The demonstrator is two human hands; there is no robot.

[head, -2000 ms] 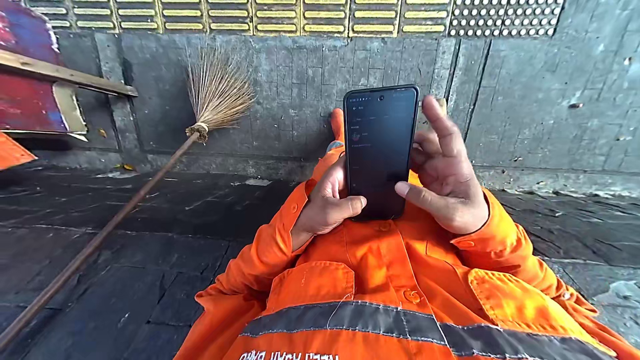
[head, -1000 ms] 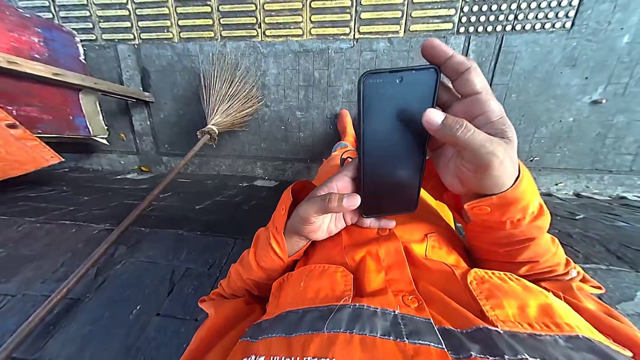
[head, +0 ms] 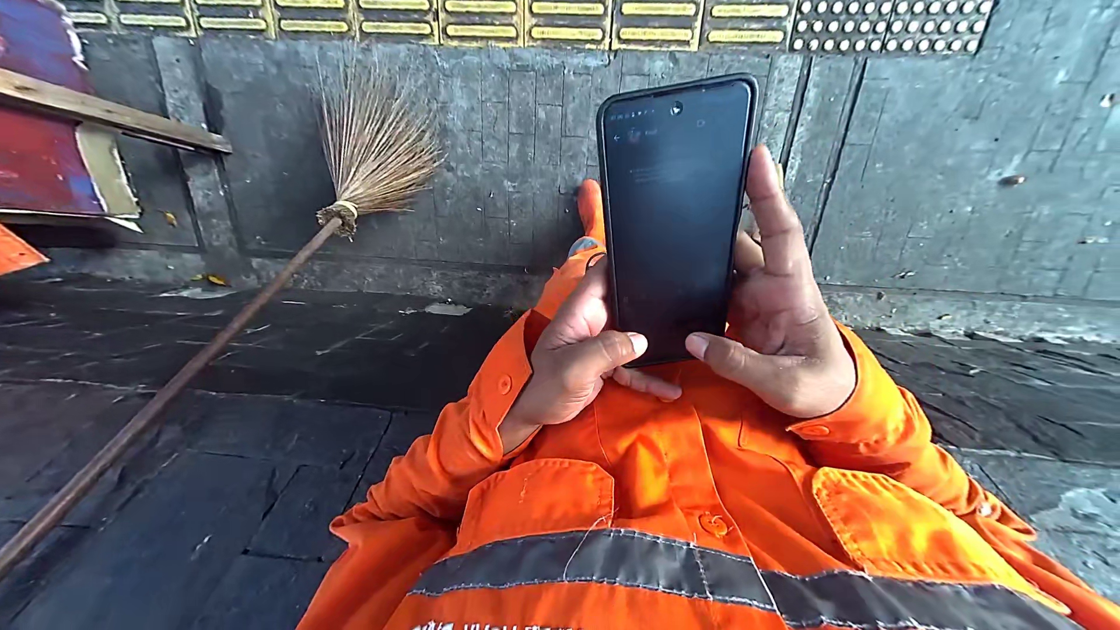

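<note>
A black smartphone (head: pixel 672 227) with a dark screen is held upright in front of my orange work shirt. My left hand (head: pixel 582 354) grips its lower left side, the thumb on the lower front edge and fingers behind it. My right hand (head: pixel 783 324) is at the lower right side, its thumb over the lower screen corner and its index finger raised along the right edge. Whether the right hand bears any of the phone's weight is unclear. Left of my hands lies a stick broom (head: pixel 376 153) with a long wooden handle (head: pixel 166 394).
Grey paving (head: pixel 507 131) and a strip of yellow tactile tiles (head: pixel 569 22) lie ahead, with a low stone edge nearer me. At the upper left are a wooden plank (head: pixel 114 114) and a red and blue painted board (head: pixel 44 166).
My right hand has come down from the phone's upper right side to its lower right, thumb now at the bottom. The dark screen now shows faint content. My left hand still holds the phone.
</note>
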